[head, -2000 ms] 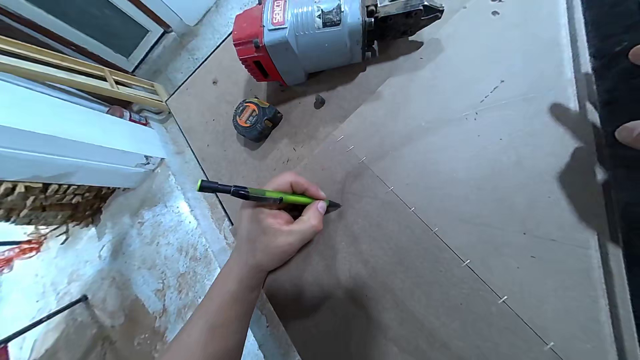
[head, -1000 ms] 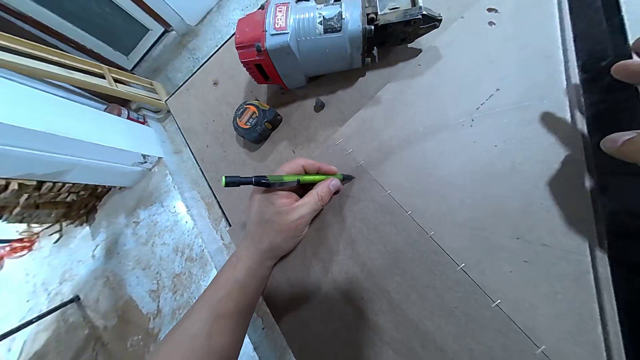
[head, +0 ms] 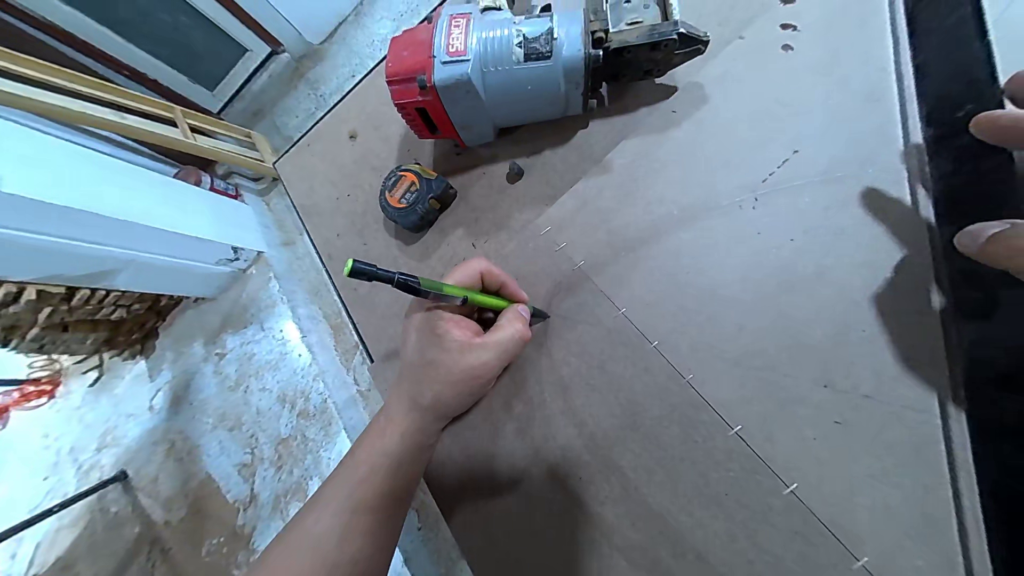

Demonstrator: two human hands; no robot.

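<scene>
My left hand (head: 468, 344) grips a green and black mechanical pencil (head: 424, 288), its dark tip at or just above a brown sheet board (head: 640, 480). To the right of the tip, a row of small staples (head: 688, 378) runs along a thin seam. Only fingertips of my right hand (head: 992, 184) show at the right edge, spread apart over a black strip, with nothing visible between them. A tape measure (head: 416, 196) lies above my left hand. Beyond it, a grey and red Senco power stapler or nailer (head: 520, 72) rests on its side.
A small dark lump (head: 514, 172) lies near the tape measure. A white post or panel (head: 120, 216) and a wooden frame (head: 144, 116) stand at left, by the board's edge. Stacked wood pieces (head: 80, 316), an orange coiled hose (head: 32, 392) and a black rod (head: 64, 504) are lower left.
The pencil tip has moved away from the staple row since one second ago, back toward the lower left. My right fingertips show further into view than two seconds ago.
</scene>
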